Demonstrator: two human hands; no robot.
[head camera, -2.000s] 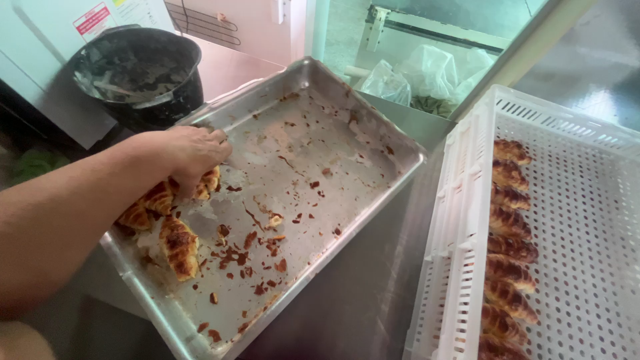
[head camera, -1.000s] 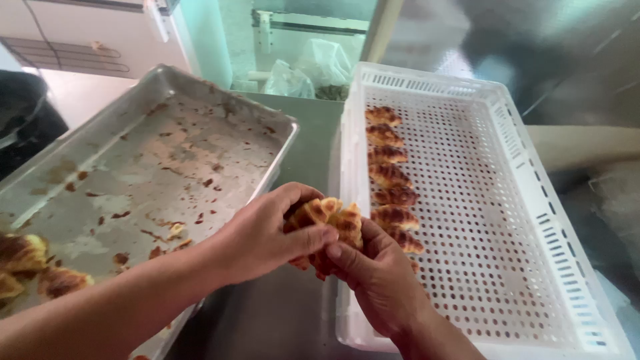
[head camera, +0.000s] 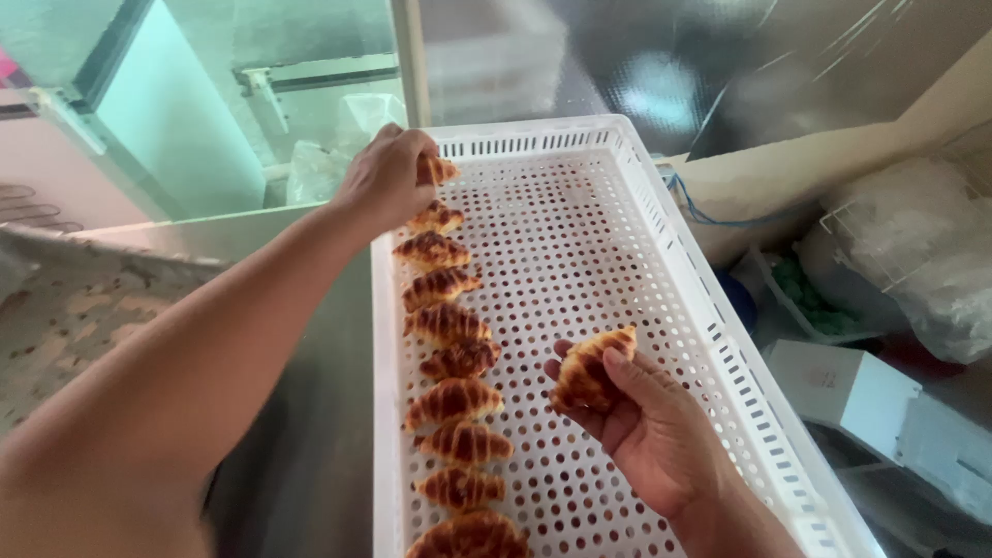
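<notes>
A white perforated plastic crate (head camera: 558, 271) holds a column of small browned croissants (head camera: 457, 399) along its left side. At the crate's far left corner, my left hand (head camera: 391, 174) has its fingers on a croissant (head camera: 438, 170) at the top of the column; whether it grips it is hidden. My right hand (head camera: 635, 418) holds another croissant (head camera: 595, 368) between thumb and fingers above the perforated bottom of the crate. A metal tray (head camera: 85, 310) with pastry crumbs lies at the left, partly behind my left forearm.
Clear plastic bags (head camera: 314, 170) lie beyond the crate's far left corner. To the right, lower down, are a white box (head camera: 837, 384), a large translucent plastic bag (head camera: 922, 232) and a container with green material (head camera: 810, 298). A blue cable (head camera: 721, 221) runs near the crate's right side.
Both hands were together around croissants between tray and crate; now they are apart over the crate. My left hand has moved to the crate's far left corner. The view has swung right.
</notes>
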